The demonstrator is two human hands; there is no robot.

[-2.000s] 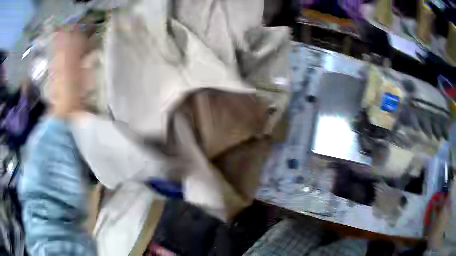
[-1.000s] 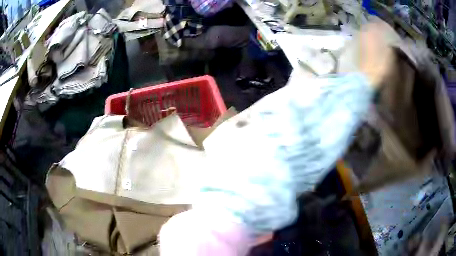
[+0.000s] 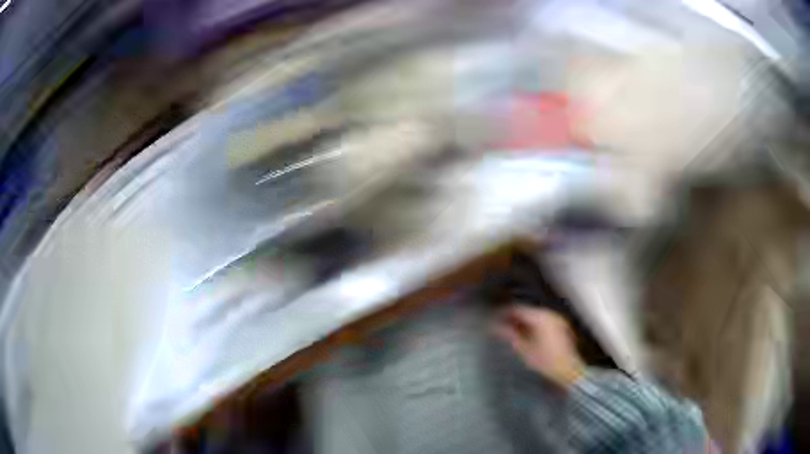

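Observation:
The whole view is heavily smeared by motion. My right hand (image 3: 543,341) shows at the lower centre right, just below the table's edge, with its sleeve coming from the lower right. Its fingers look curled, but the blur hides whether they hold anything. My left hand is not in view. Brown fabric (image 3: 724,275) hangs at the right, beside my right hand, with pale fabric (image 3: 657,97) above it. The blurred cream machine (image 3: 382,146) stands on the table at the upper centre.
The pale table (image 3: 293,332) runs diagonally, with a brown wooden front edge (image 3: 364,328). A red patch (image 3: 540,121), too blurred to name, lies right of the machine. A pale flat area (image 3: 80,328) fills the left side. Grey cloth (image 3: 400,390) shows below the edge.
The view has swung from the red basket and draped panels back to the machine table. My left arm and the fabric it carried have left view; my right hand now shows.

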